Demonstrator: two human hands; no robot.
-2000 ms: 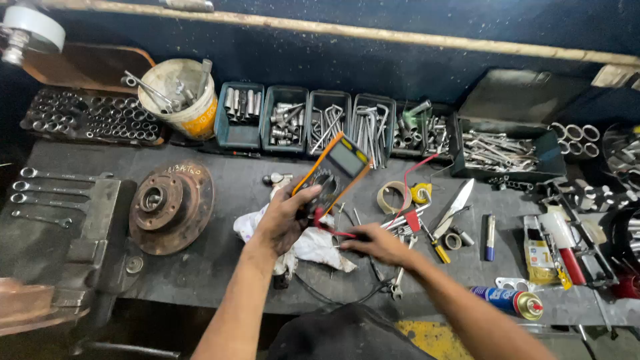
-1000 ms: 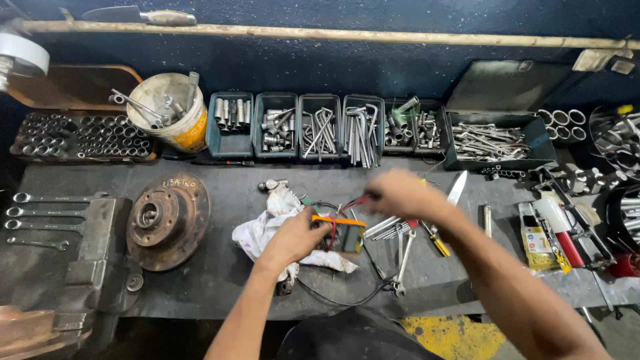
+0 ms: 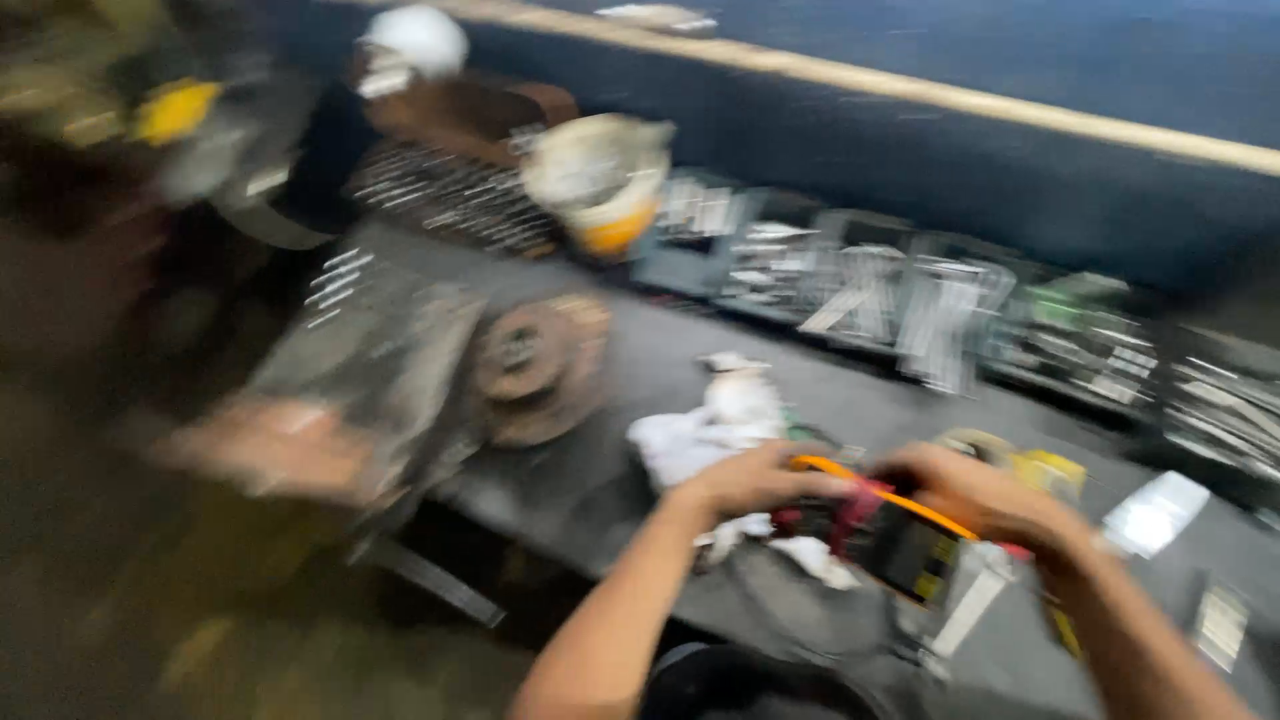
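The view is strongly blurred. My left hand (image 3: pixel 755 480) grips the left end of an orange-edged multimeter (image 3: pixel 900 550), which is tilted on its side over the bench. At the meter's far edge is my right hand (image 3: pixel 960 490), its fingers curled near a red test lead; blur hides exactly what they hold. Red lead parts (image 3: pixel 855 515) show between the hands. A white rag (image 3: pixel 690 440) lies just beyond and beside my left hand. Below my right hand a metal wrench (image 3: pixel 970 605) lies on the bench.
A rusty brake disc (image 3: pixel 540 370) sits to the left, near a bench vise (image 3: pixel 370 370). Behind stand a socket set (image 3: pixel 450 195), a white bucket (image 3: pixel 595 180) and several tool bins (image 3: pixel 690 265). A yellow object (image 3: pixel 1050 475) and tape roll (image 3: pixel 975 440) lie right.
The view has swung strongly to the left. My right hand has come down beside the multimeter; a second ago it was raised beyond it, with a red lead.
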